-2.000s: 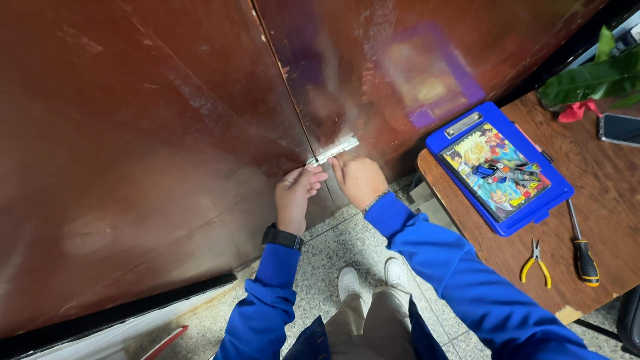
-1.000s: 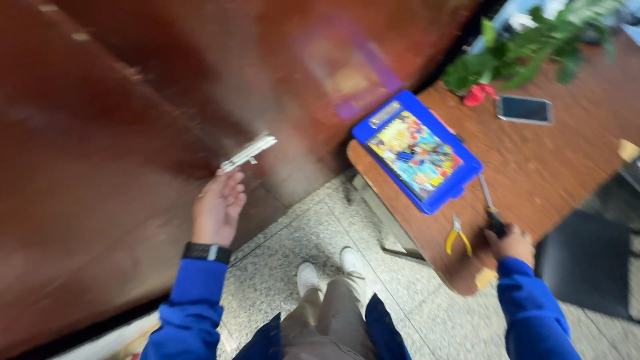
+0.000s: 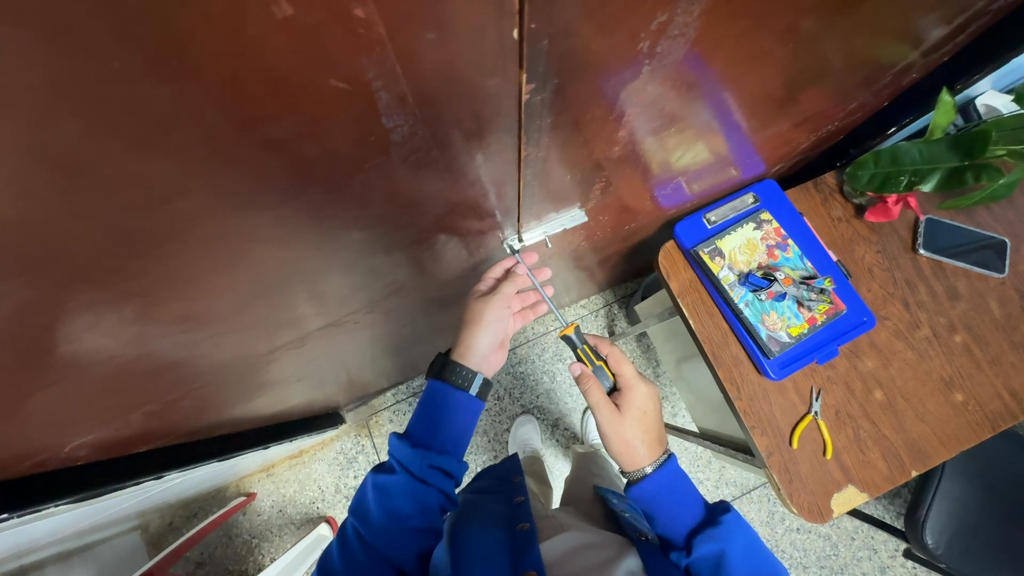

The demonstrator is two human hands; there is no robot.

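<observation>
A metal barrel bolt latch (image 3: 560, 226) lies across the seam of the brown double door (image 3: 320, 200). My right hand (image 3: 628, 404) grips the black and yellow handle of a screwdriver (image 3: 590, 358), whose shaft points up and left. The screwdriver's tip is at the left end of the latch. My left hand (image 3: 500, 308) is just below that end, palm up and fingers spread, behind the shaft; whether a fingertip touches the latch or shaft is hard to tell.
On the wooden table (image 3: 896, 352) at the right are a blue clipboard case (image 3: 856, 320) with an illustrated notebook (image 3: 768, 280), yellow-handled pliers (image 3: 813, 424), a phone (image 3: 962, 246) and a plant (image 3: 920, 164). A black chair (image 3: 968, 504) stands below it.
My right hand has gone from the latch to the screwdriver on the table and brought it back to the latch. My left hand held the latch earlier; its fingers are now spread beneath it.
</observation>
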